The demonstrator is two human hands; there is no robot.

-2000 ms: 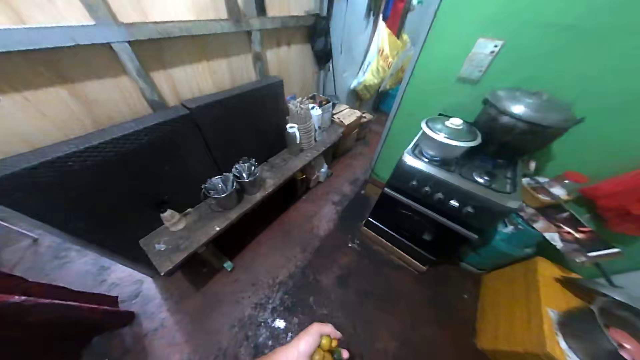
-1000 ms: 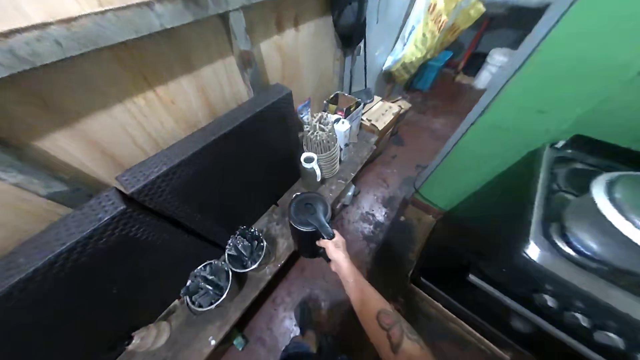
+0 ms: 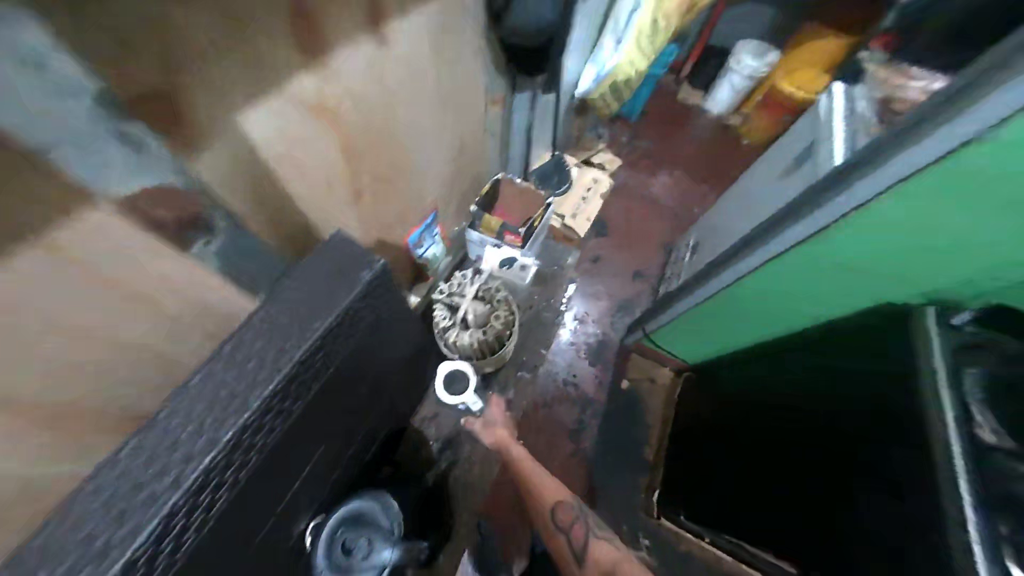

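My right hand (image 3: 492,426) reaches in from the bottom right, its tattooed forearm below it. Its fingers are at the handle of a white jug (image 3: 456,384) with a dark inside; blur hides whether they are closed on it. Just behind the jug, a round container (image 3: 478,320) holds a ring of many pale, upright pieces. At the bottom left is a dark lidded jug (image 3: 358,538), its handle pointing right, with no hand on it. My left hand is out of view.
A black textured panel (image 3: 264,376) borders the bench on the left. Behind the round container stand a packet (image 3: 428,240), a box of small items (image 3: 512,212) and flattened cardboard (image 3: 586,196). A green wall (image 3: 848,264) and a dark stove (image 3: 800,424) are on the right.
The dark lidded jug, in my right hand one second ago, is now out of it at the lower left. My right hand is now at the white jug. The view has moved in closer to the bench.
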